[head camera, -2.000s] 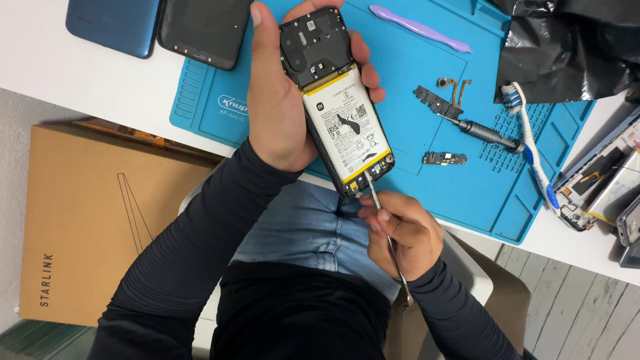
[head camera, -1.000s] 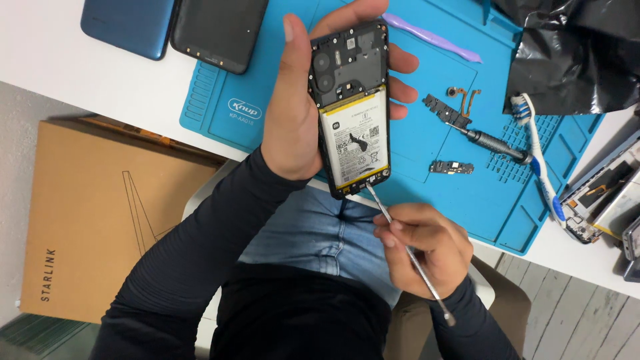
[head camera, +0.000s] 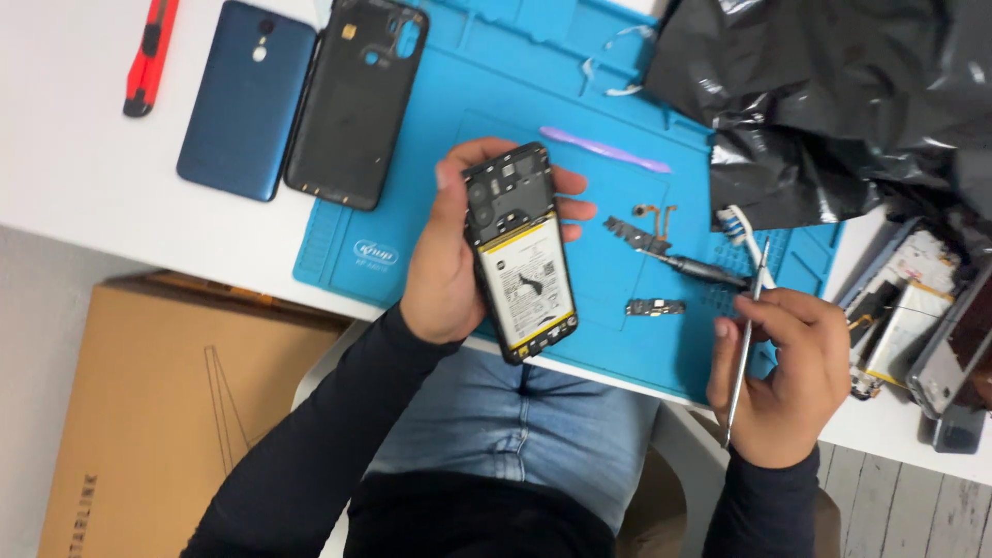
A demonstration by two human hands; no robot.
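My left hand (head camera: 453, 256) holds an opened smartphone (head camera: 515, 217), its battery (head camera: 528, 283) facing up, over the near edge of the blue repair mat (head camera: 465, 116). Between the thumb and fingers of my right hand (head camera: 783, 372) is a thin metal spudger (head camera: 745, 349), away from the phone. Just beyond that hand are a black-handled screwdriver (head camera: 705, 270) and a blue and white toothbrush (head camera: 748, 240). A black phone part (head camera: 635, 234), a flex cable (head camera: 663, 221) and a small circuit board (head camera: 656, 308) lie on the mat between the hands. A purple plastic pry tool (head camera: 604, 149) lies behind them.
A blue phone (head camera: 244, 101) and a black phone back cover (head camera: 356, 105) lie side by side at the left, near a red utility knife (head camera: 151, 58). Black plastic sheeting (head camera: 821, 93) covers the back right. Disassembled phones (head camera: 907, 302) are at the right edge. A cardboard box (head camera: 155, 418) stands below left.
My right hand has moved away from the phone's lower end to the right, still with the metal tool. My left hand still holds the phone. The view has shifted.
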